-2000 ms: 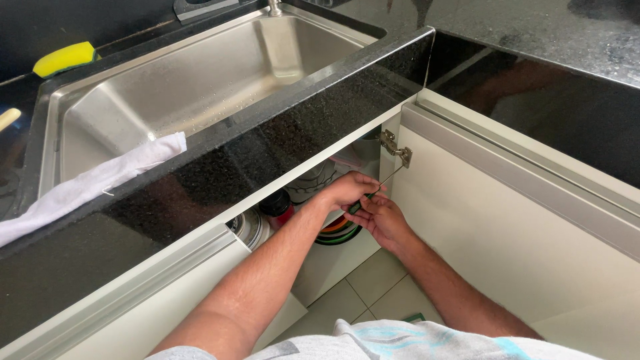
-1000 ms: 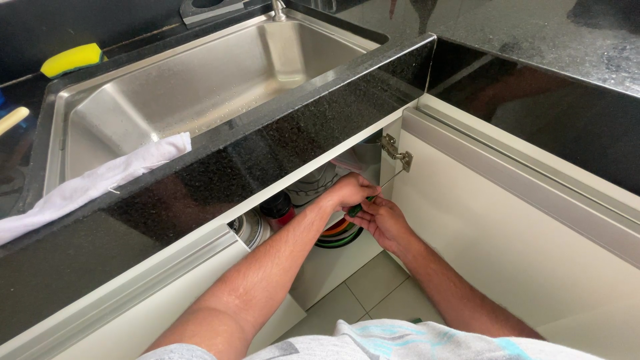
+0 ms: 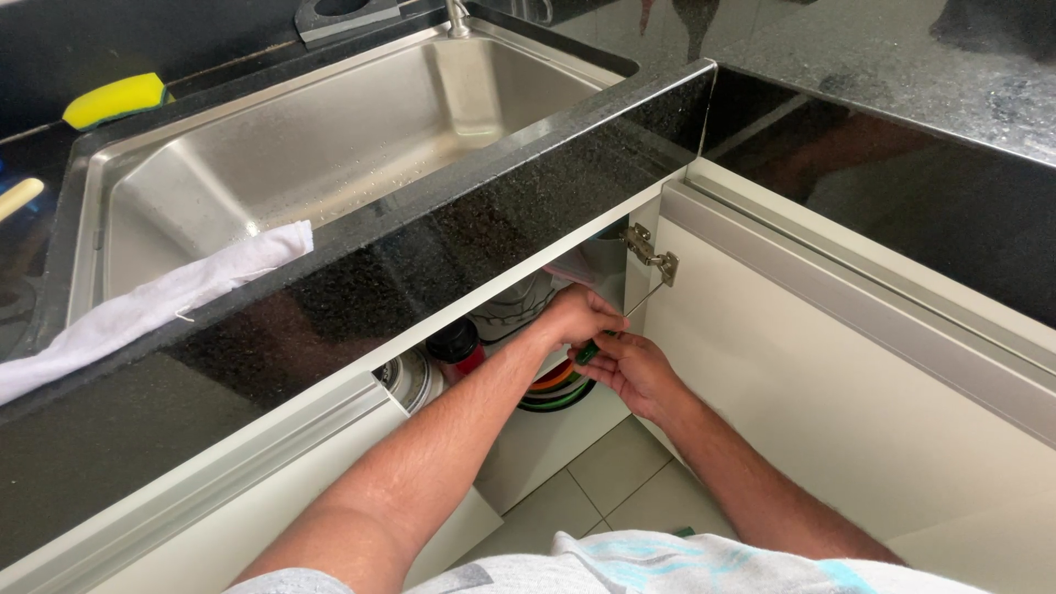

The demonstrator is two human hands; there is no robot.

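Note:
A screwdriver with a green handle [image 3: 588, 353] points up and to the right, its thin shaft reaching the metal cabinet hinge [image 3: 661, 263] on the inside of the white door [image 3: 792, 330]. Around the handle are the fingers of my right hand [image 3: 631, 367]. My left hand [image 3: 582, 315] is closed by the upper end of the handle, at the start of the shaft; its fingertips are partly hidden. The tip meets the hinge plate near its lower edge, and the screw itself is too small to make out.
Above the open cabinet is a black stone counter edge [image 3: 495, 223] with a steel sink [image 3: 313, 165]. A white cloth [image 3: 165, 297] lies over the sink's front left edge, and a yellow sponge [image 3: 115, 101] sits behind. Pots and a dark-capped container [image 3: 454, 342] stand inside the cabinet.

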